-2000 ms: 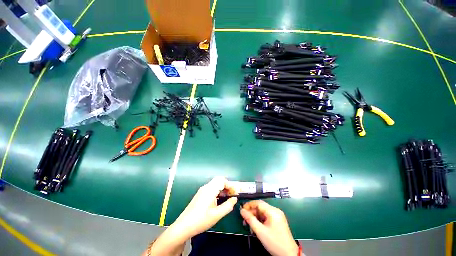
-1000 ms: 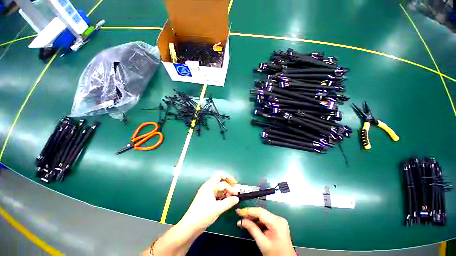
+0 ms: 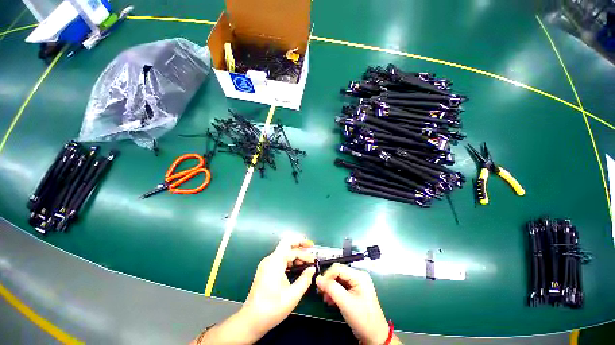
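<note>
A black-sleeved wire harness point(image 3: 352, 258) is in my left hand point(image 3: 278, 275), its connector end pointing right over the steel ruler point(image 3: 398, 263). My right hand point(image 3: 345, 290) pinches a thin black cable tie point(image 3: 317, 267) at the harness, close to my left fingertips. The tie seems to go around the sleeve, but my fingers hide part of it. The ruler lies near the bench's front edge with dark tape bands across it.
Large harness pile point(image 3: 404, 135) right of centre, pliers point(image 3: 493, 174) beside it, right bundle point(image 3: 554, 263). Loose cable ties point(image 3: 256, 145), orange scissors point(image 3: 183, 176), left bundle point(image 3: 67, 189), plastic bag point(image 3: 145, 91), cardboard box point(image 3: 280, 93) and a blue-and-white device point(image 3: 74, 23) lie left and behind.
My right hand has moved up to the harness and now holds the tie against it beside my left fingers. The harness end was raised off the ruler. The view has shifted slightly.
</note>
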